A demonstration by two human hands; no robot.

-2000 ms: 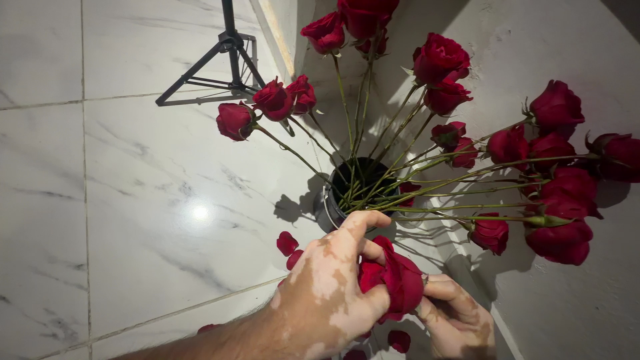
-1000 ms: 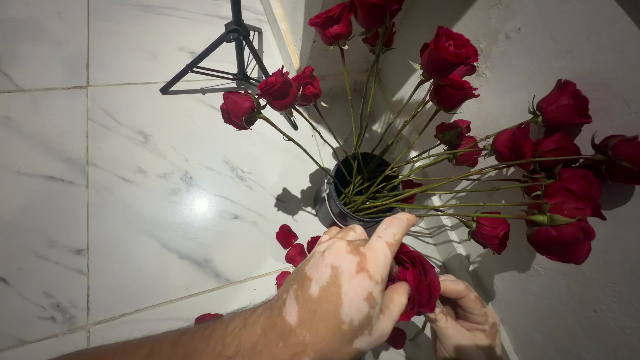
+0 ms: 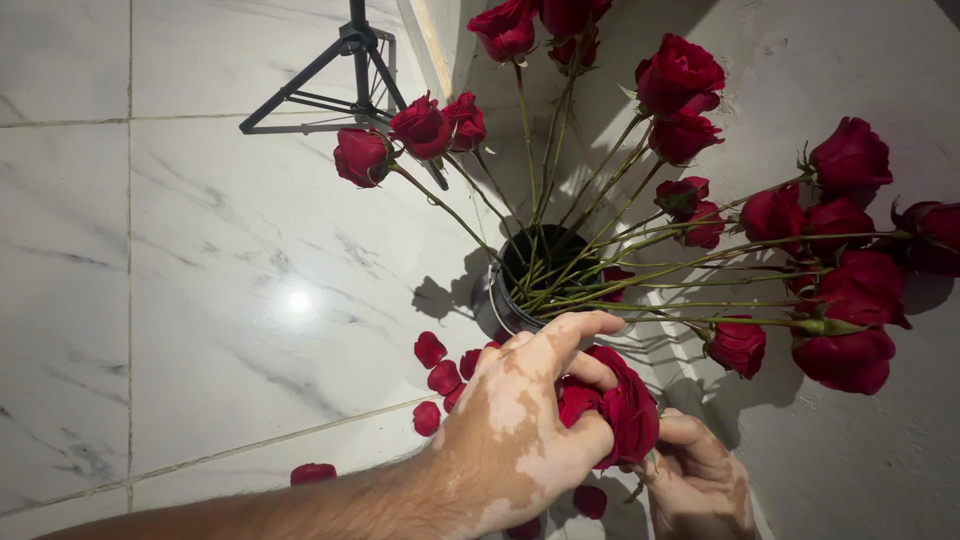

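Observation:
A red rose bloom [image 3: 630, 412] is held between my hands, below the dark bucket. My left hand [image 3: 525, 420] comes in from the lower left, its back upward, with the thumb and a bent finger on the petals and the index finger stretched out above them. Beneath the bloom, at its stem end, my right hand [image 3: 697, 476] grips the stem; part of that hold is hidden. Long-stemmed red roses [image 3: 679, 75] stand in the black bucket [image 3: 491, 307] and fan out upward and to the right.
Loose red petals [image 3: 430, 349] lie on the marbled floor tiles [image 3: 225, 360] left of my hand, with another petal [image 3: 590, 502] below it. The black tripod's legs [image 3: 300, 82] stand at the upper left. A pale wall [image 3: 825, 465] borders the right side.
My left hand's fingers have shifted over the held bloom, and its petals look more spread than two seconds ago. More loose petals show on the floor beside my left hand. My right hand stays at the stem.

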